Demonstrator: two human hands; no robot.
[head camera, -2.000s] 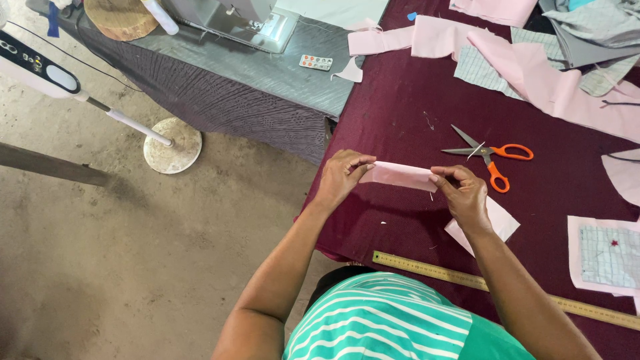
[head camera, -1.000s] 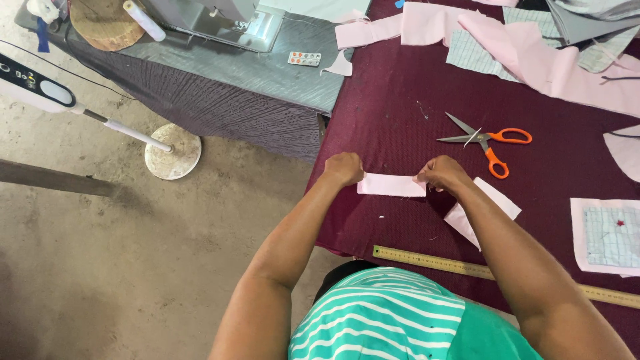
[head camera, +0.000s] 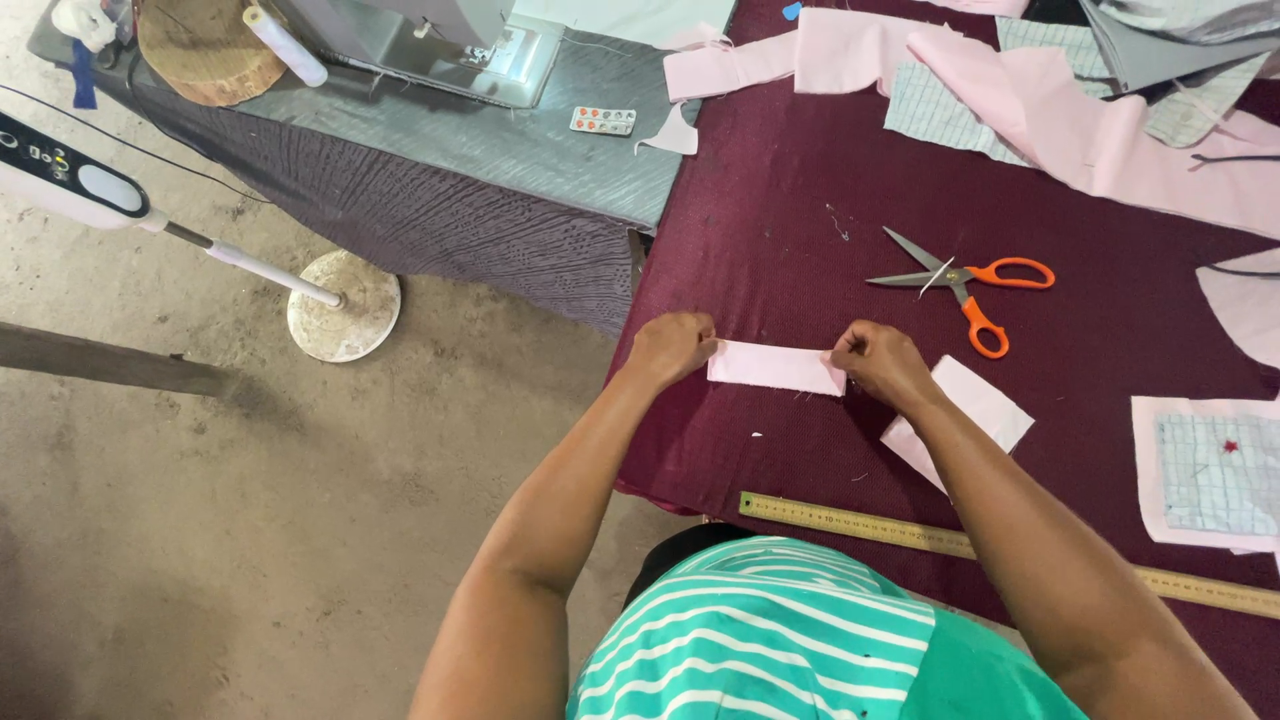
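Note:
A narrow folded strip of pink fabric (head camera: 776, 368) lies on the maroon cloth of the table (head camera: 760, 270). My left hand (head camera: 676, 348) pinches its left end, and my right hand (head camera: 880, 362) pinches the upper corner at its right end. Partly under my right forearm is another pink fabric piece (head camera: 985, 405). Orange-handled fabric scissors (head camera: 958, 275) rest with their blades apart beyond my right hand, a white thread or scrap across them. A yellow ruler (head camera: 850, 522) lies along the near edge, passing beneath my right forearm.
Pink and checked fabric pieces (head camera: 1085, 130) spread over the far right. A pink-bordered checked piece (head camera: 1205, 475) lies at right. At upper left, a sewing machine (head camera: 430, 40), a wooden round (head camera: 205, 50) and a blister pack (head camera: 602, 121) sit on a grey-covered table. A white-based stand (head camera: 344, 305) is on the floor.
Two seconds ago both hands held the pink strip up at its ends; one second ago it was down on the maroon cloth. The hands still hold its ends.

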